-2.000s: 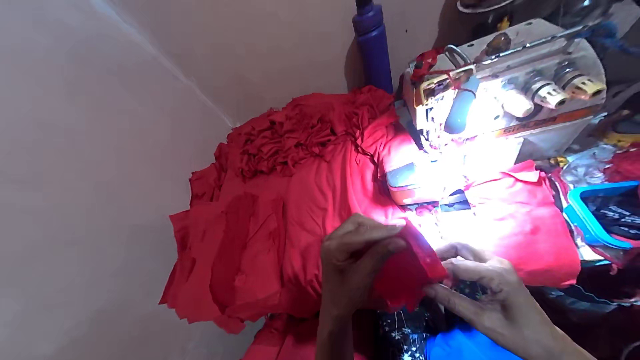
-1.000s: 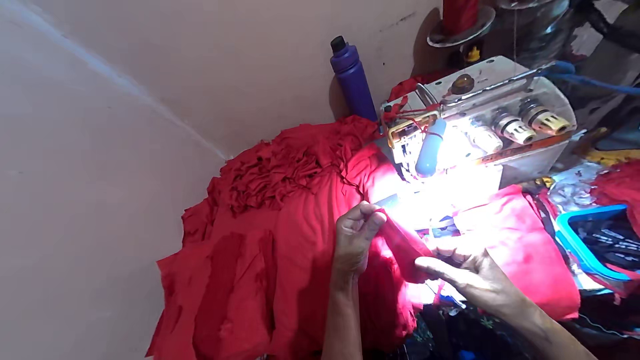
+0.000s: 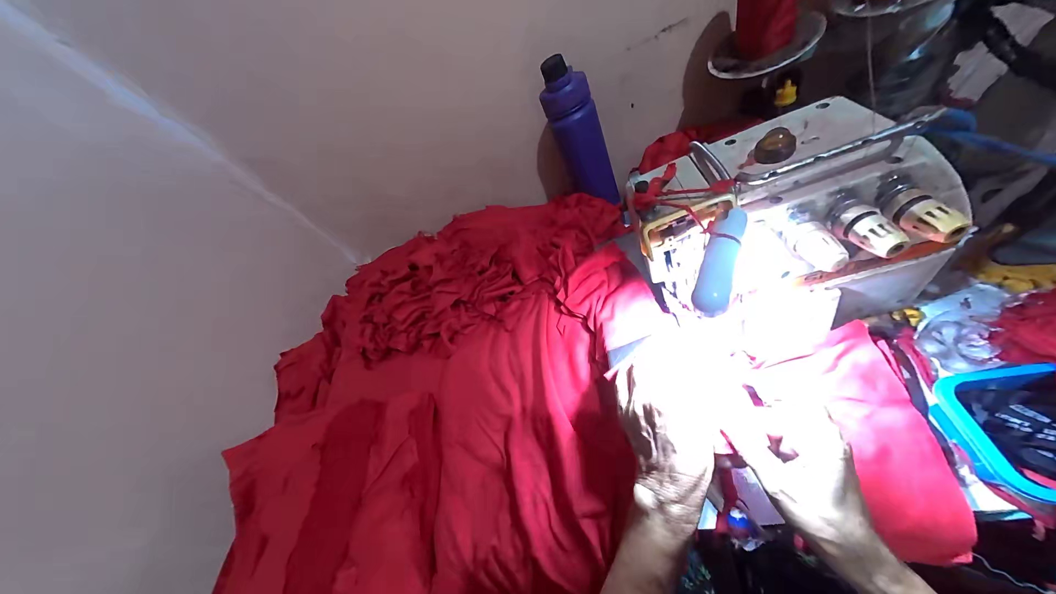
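Both of my hands are in the glare of the lamp at the front of an overlock sewing machine (image 3: 825, 198). My left hand (image 3: 672, 429) reaches up beside the large heap of red fabric (image 3: 511, 412), its fingers washed out by light. My right hand (image 3: 796, 462) lies close to its right, near a folded red cloth (image 3: 899, 462). A little red fabric shows between the hands, but the glare hides the fingertips and whatever they hold. The needle area is also too bright to see. A small blue-grey cylinder (image 3: 720, 262) is tied to the machine's front with red thread.
A purple bottle (image 3: 582, 136) stands against the wall behind the heap. Thread tension dials (image 3: 870, 227) line the machine's front. At the right sits a blue-rimmed container (image 3: 961, 425) with dark contents. A red thread cone (image 3: 766, 29) rests on a holder above the machine.
Both hands have moved from in front of the machine up into its bright light. The red piece they held up between them is now mostly lost in glare.
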